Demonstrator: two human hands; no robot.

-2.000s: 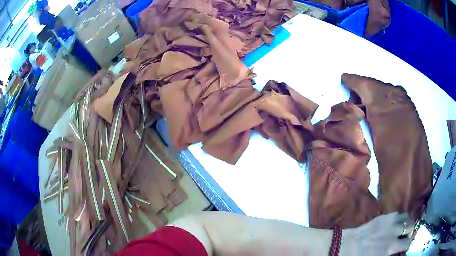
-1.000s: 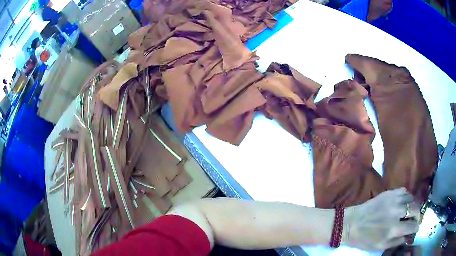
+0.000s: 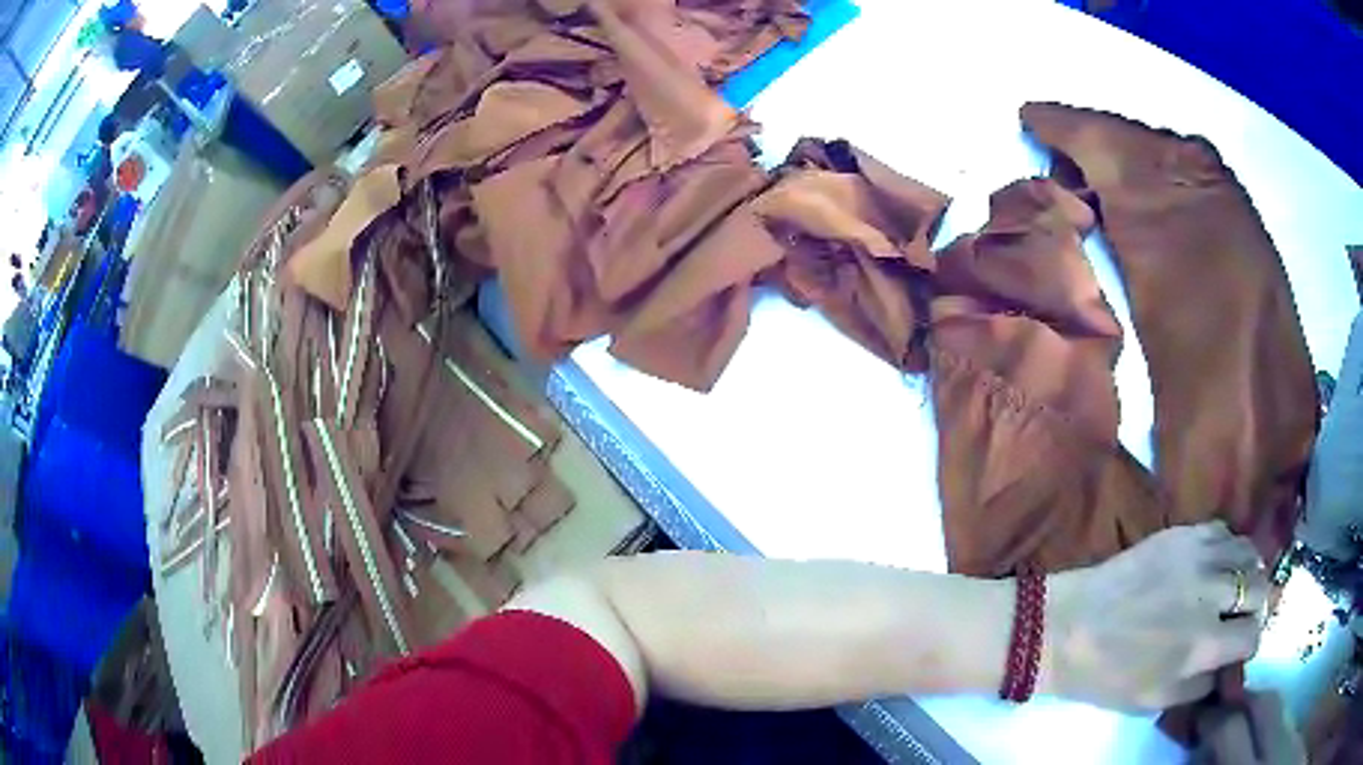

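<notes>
My left hand point(image 3: 1158, 620), with a ring and a red beaded bracelet, is at the lower right. Its curled fingers hold the edge of a rust-brown garment panel point(image 3: 1218, 314) beside the sewing machine. My right hand point(image 3: 1253, 729) shows only as blurred fingers at the bottom edge, close below the left fingertips; its grip is unclear. The panel curves back over the white table, with a gathered, seamed piece point(image 3: 1031, 374) beside it. The sewing machine point(image 3: 1338, 493) is cut off at the right edge; its needle cannot be made out.
A crumpled heap of rust-brown panels point(image 3: 598, 194) lies at the back left of the white table point(image 3: 777, 434). Brown strips with pale lines point(image 3: 322, 448) drape over a side surface at left. Cardboard boxes point(image 3: 307, 75) and blue covers point(image 3: 75, 508) stand beyond.
The view has shifted, so the cloth sits higher in the picture. My left hand shows higher beside the machine, its fingers more curled. Fingers of my right hand have come into view below it.
</notes>
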